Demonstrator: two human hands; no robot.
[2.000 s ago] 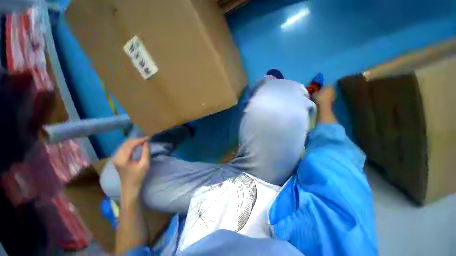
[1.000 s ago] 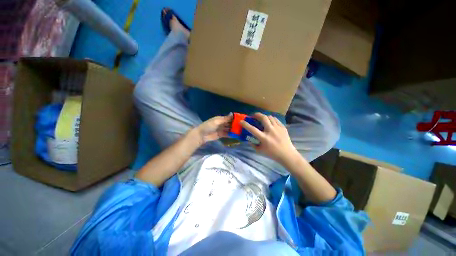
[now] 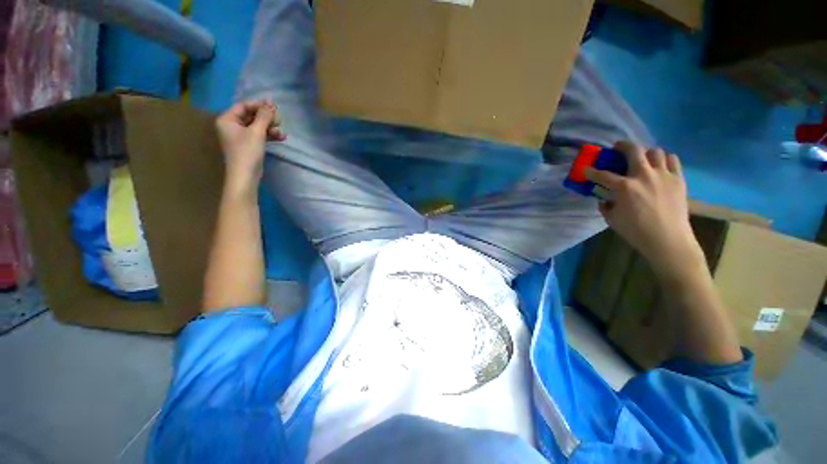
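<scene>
A closed brown carton [image 3: 444,68] stands between my knees, its white label cut off by the top edge. My right hand [image 3: 653,195] grips the red and blue tape dispenser [image 3: 589,169] above my right thigh. My left hand [image 3: 249,136] is raised over my left thigh, its fingertips pinched together. A faint, see-through band, which looks like clear tape [image 3: 435,149], stretches between the two hands, just on my side of the carton. The end in my left fingers is too small to make out.
An open carton [image 3: 177,208] with blue plastic and a yellow-and-white printed bag stands at the left. A pale tube [image 3: 150,25] and pinkish wrapped goods [image 3: 54,54] are at upper left. Cartons [image 3: 757,281] stand close by my right arm. A red object [image 3: 810,133] is at the right edge.
My hands were together at the dispenser and are now wide apart, the right with the dispenser, the left moved out left. The carton shows higher in the view.
</scene>
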